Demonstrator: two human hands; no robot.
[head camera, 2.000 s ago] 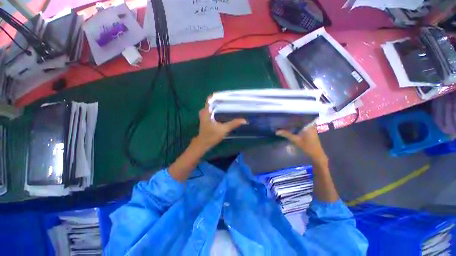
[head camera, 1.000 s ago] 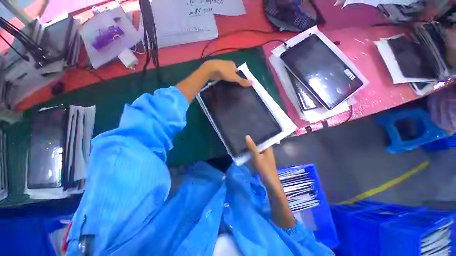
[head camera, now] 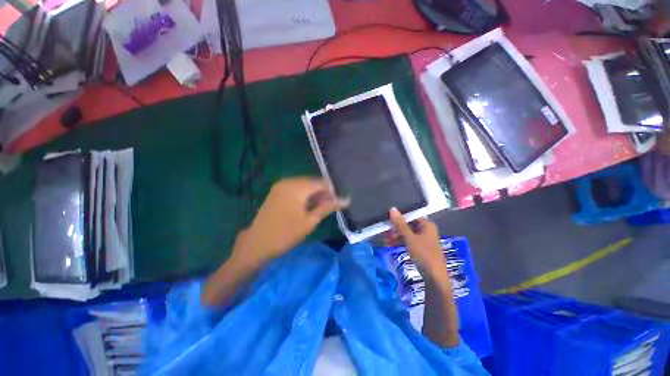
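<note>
A dark tablet [head camera: 373, 158] lies screen up on white foam sheets [head camera: 420, 165] at the right end of the green mat [head camera: 176, 125], tilted a little. My right hand [head camera: 417, 239] is at its near edge, thumb on the screen's lower edge and fingers at the sheets' edge. My left hand [head camera: 297, 209] is blurred over the tablet's lower left corner, thumb and forefinger close together; whether something small is between them I cannot tell. Black cables [head camera: 236, 110] hang down onto the mat to the left.
Another tablet [head camera: 505, 106] lies on sheets on the red surface at right, with more tablets [head camera: 635, 92] beyond. A tablet stack [head camera: 62, 217] is at left. Blue crates [head camera: 474, 316] stand below the bench. A blue stool [head camera: 617, 194] and a phone-like device [head camera: 463, 13] also show.
The stack held up earlier is down on the mat. My left hand has moved from the tablet's far edge to its near left corner. My right hand stays at the near edge.
</note>
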